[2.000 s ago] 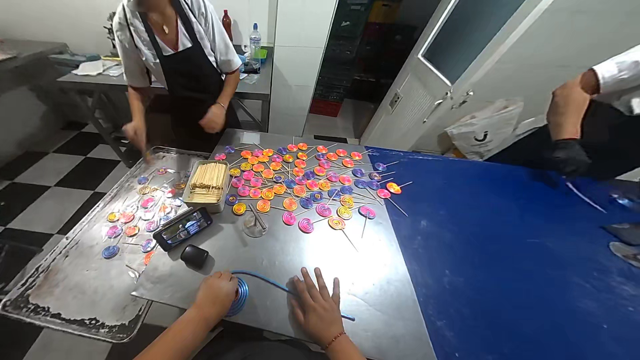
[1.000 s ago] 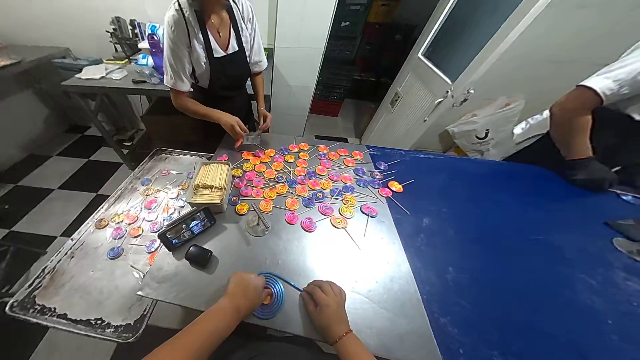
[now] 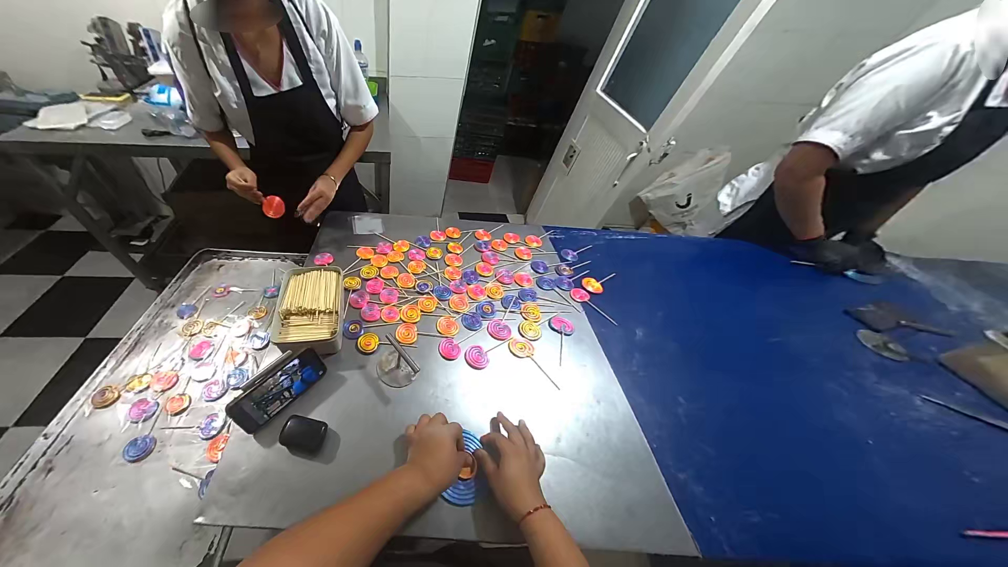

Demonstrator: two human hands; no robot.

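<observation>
On the metal tabletop near its front edge lies a blue candy spiral with an orange centre, partly hidden by my fingers. My left hand presses on its left side with curled fingers. My right hand touches its right side, fingers bent. Beyond them, many swirl lollipops in pink, orange, yellow and purple lie on their sticks. A clear round object with a small metal tube stands nearer. A black case and a phone sit left of my hands.
A tin of wooden sticks stands at the table's left, beside a metal tray of wrapped lollipops. A blue work surface adjoins on the right, with scrapers. Across the table a co-worker holds a red lollipop; another co-worker leans in at right.
The blue candy rope, its tail stretched out two seconds ago, is now wound into a spiral. My right hand has come in close to my left. The co-worker across now holds a red lollipop.
</observation>
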